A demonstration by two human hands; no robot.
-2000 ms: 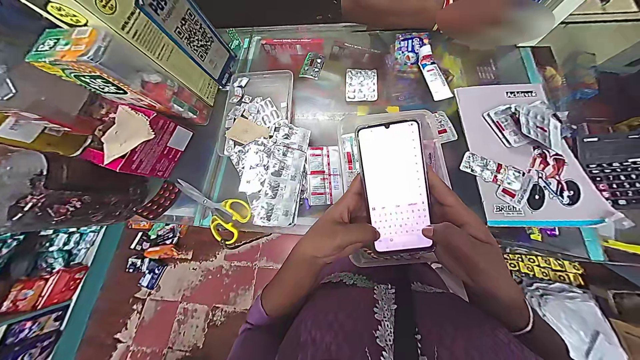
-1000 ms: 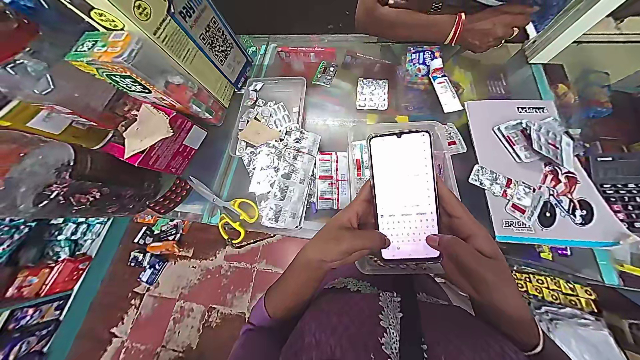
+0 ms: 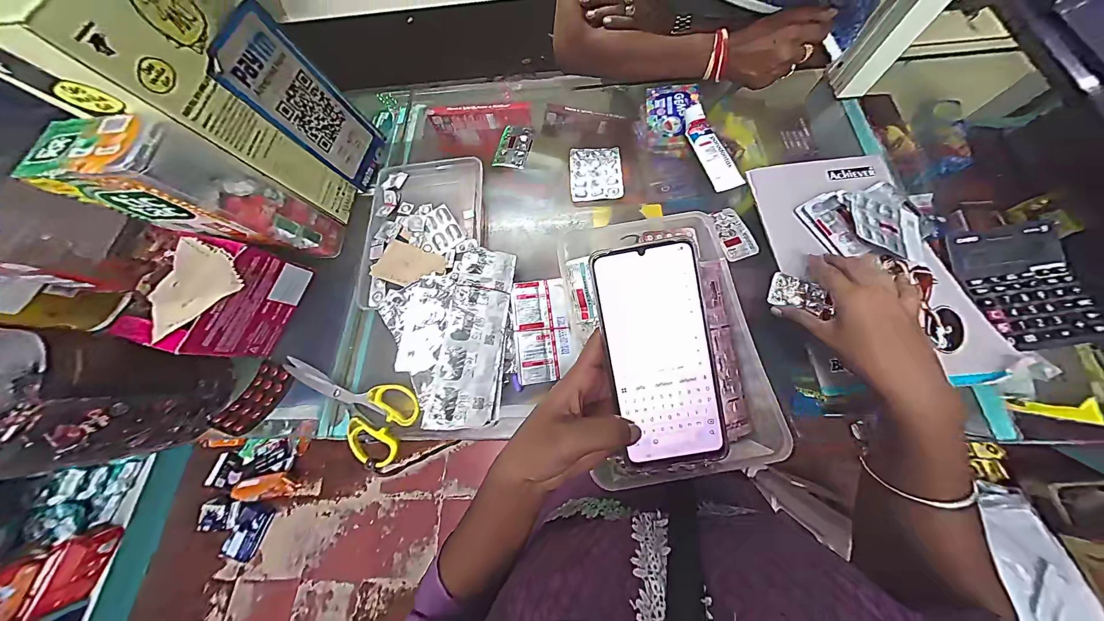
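My left hand [image 3: 573, 423] holds a smartphone [image 3: 660, 345] upright, its thumb at the lit on-screen keyboard. Under the phone is a clear plastic tray [image 3: 772, 423] with blister packs in it. My right hand [image 3: 862, 319] has its fingers on a blister strip [image 3: 800, 295] at the left edge of a notebook [image 3: 793, 185]. Just beyond those fingers, more blister packs [image 3: 880, 220] lie on the notebook. Left of the phone, silver blister strips [image 3: 466, 336] spill from a second clear tray [image 3: 474, 185], beside red-and-white strips [image 3: 542, 332].
Yellow-handled scissors [image 3: 371, 410] lie at the counter's near left edge. A calculator [image 3: 1026, 280] is at right. Boxes and a QR-code stand [image 3: 297, 95] crowd the left. Across the glass counter rest another person's forearms [image 3: 647, 47], near a toothpaste tube [image 3: 714, 151] and a blister pack [image 3: 595, 174].
My right hand has let go of the phone and moved right to the blister strip on the notebook. My left hand still holds the phone.
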